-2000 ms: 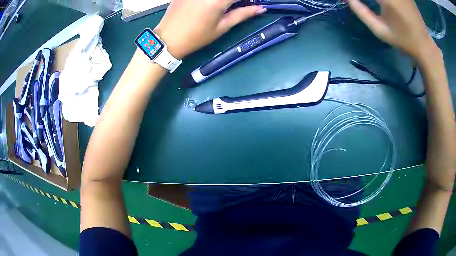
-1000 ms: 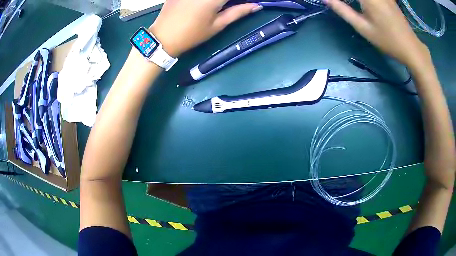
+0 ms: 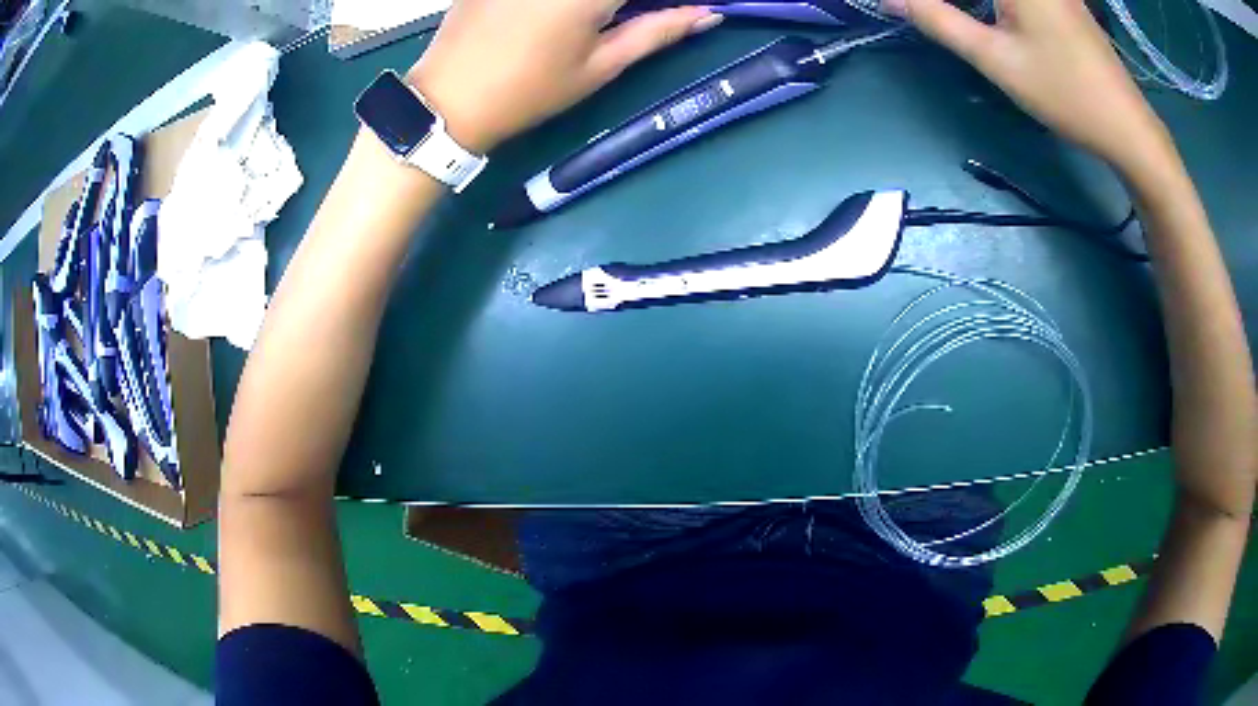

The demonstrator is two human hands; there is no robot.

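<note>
My left hand (image 3: 552,48) reaches to the top edge, partly cut off, its thumb lying along a lilac and black 3D pen (image 3: 773,11) there. My right hand (image 3: 1014,42) is at the top right, cut off, its fingertips by the cord and clear filament behind the pens. What its fingers grip cannot be told. A second black-and-lilac pen (image 3: 669,122) with lit digits lies below the hands, tip to the left. A white-sided pen (image 3: 745,276) lies nearer me, its black cable and filament leaving its rear at the right.
A filament coil (image 3: 973,421) hangs over the bench's front edge. A second coil (image 3: 1173,55) is at the top right. A cable plug (image 3: 982,171) lies near my right forearm. At left are a crumpled white cloth (image 3: 228,207) and a cardboard tray (image 3: 200,428) of jumbled pens.
Both hands have shifted slightly left and up. The top pen shows less at the top edge. More of the top right coil shows. The watch screen has gone dark.
</note>
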